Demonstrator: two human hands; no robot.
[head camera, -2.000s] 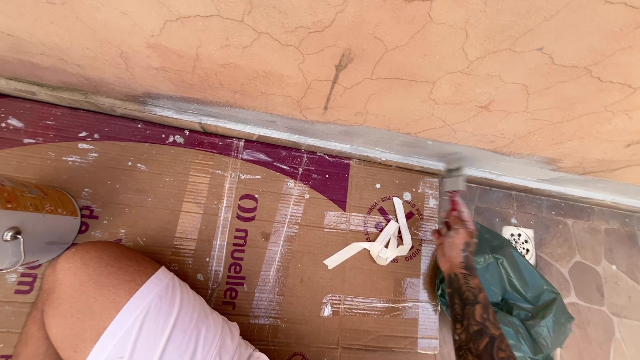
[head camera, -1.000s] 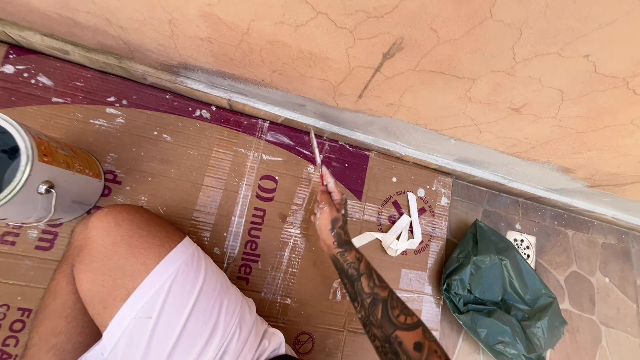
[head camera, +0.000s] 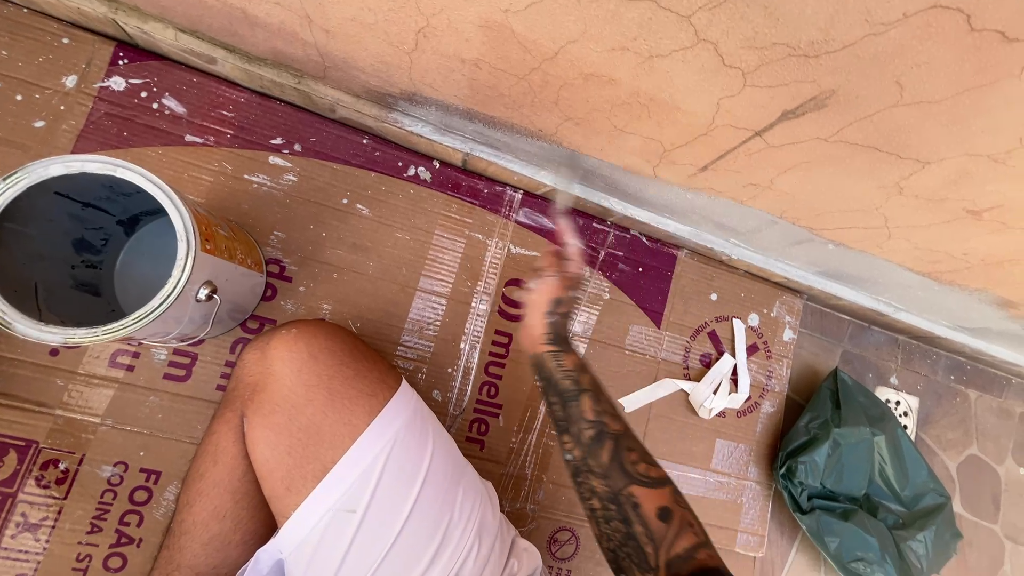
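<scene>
My right hand (head camera: 552, 296), on a tattooed forearm, is closed around a paintbrush (head camera: 568, 196). Hand and brush are motion-blurred. The brush tip lies at the foot of the cracked peach wall (head camera: 768, 152), against the grey-white band (head camera: 680, 208) along its base; exact contact is hard to tell. My left hand is out of view. An open metal paint can (head camera: 232, 288) with a wire handle stands at the left, its inside dark grey with a lighter patch at the bottom.
Paint-spotted cardboard (head camera: 360, 240) covers the floor beside my bent knee (head camera: 312, 376). Crumpled strips of whitish tape (head camera: 720, 384) lie on it. Further right are a green plastic bag (head camera: 868, 480), a white drain cover (head camera: 898, 410) and stone paving (head camera: 980, 488).
My right hand has moved left with the brush, away from the green bag, which the arm partly covered at first. The view has shifted left, showing more of the can.
</scene>
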